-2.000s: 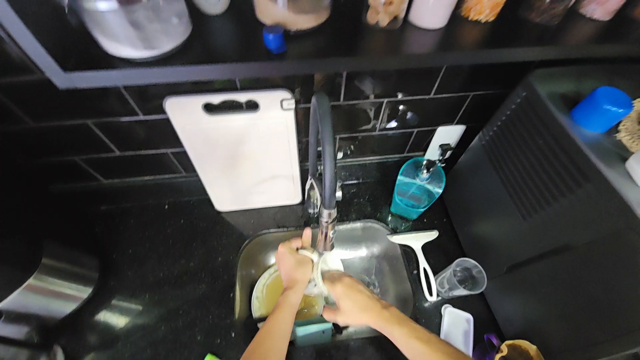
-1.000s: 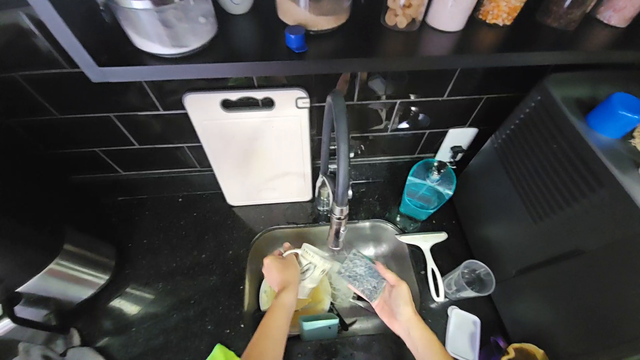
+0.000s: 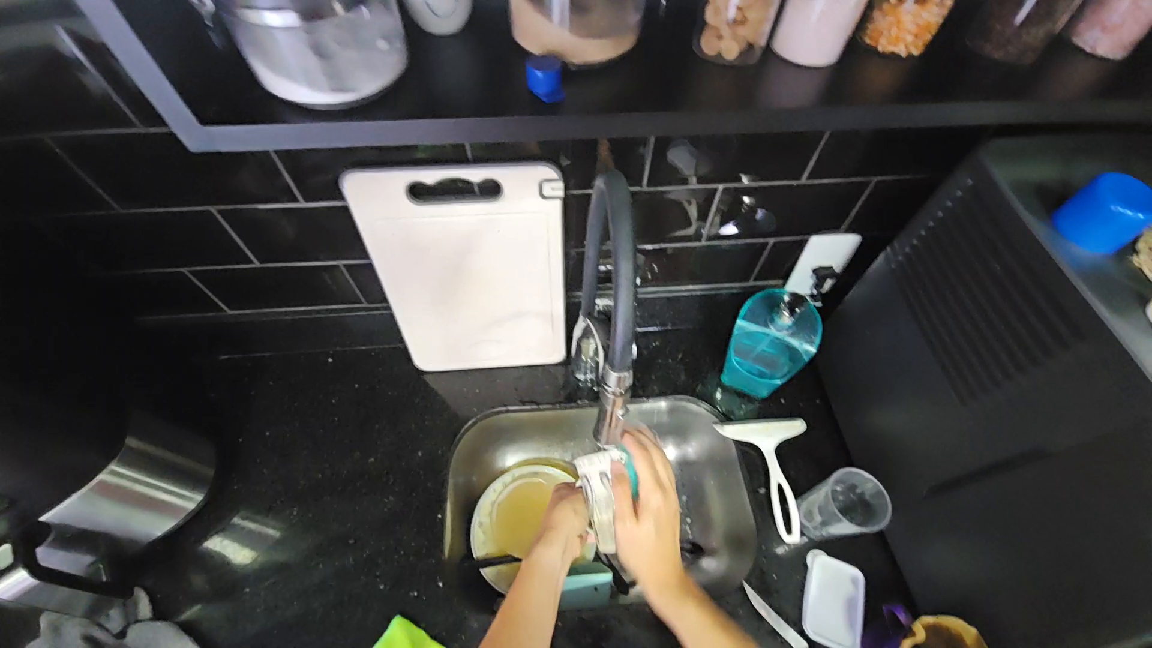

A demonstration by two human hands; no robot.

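My left hand point(image 3: 565, 522) grips a white cup point(image 3: 598, 495) by its lower left side, over the stainless steel sink point(image 3: 720, 513). Around the cup's right side my right hand point(image 3: 646, 504) presses a teal-edged sponge point(image 3: 629, 472), mostly hidden by the fingers. Just above both hands is the spray head of the faucet point(image 3: 615, 387). A plate point(image 3: 490, 513) holding yellowish liquid lies in the sink to the left, with a black handle across its edge. Near the sink's front a teal container point(image 3: 587, 585) is partly covered by my left forearm.
Right of the sink lie a white squeegee point(image 3: 771, 450), a clear cup point(image 3: 846, 504), a knife point(image 3: 774, 614) and a white plastic lid or tray point(image 3: 833, 598). Behind them stands a teal soap dispenser point(image 3: 771, 346). A white cutting board point(image 3: 468, 279) leans on the tiles under a jar-lined shelf point(image 3: 378, 133).
One second ago the sponge was held apart from the cup, its grey face showing; now my right hand has brought it against the cup's right side.
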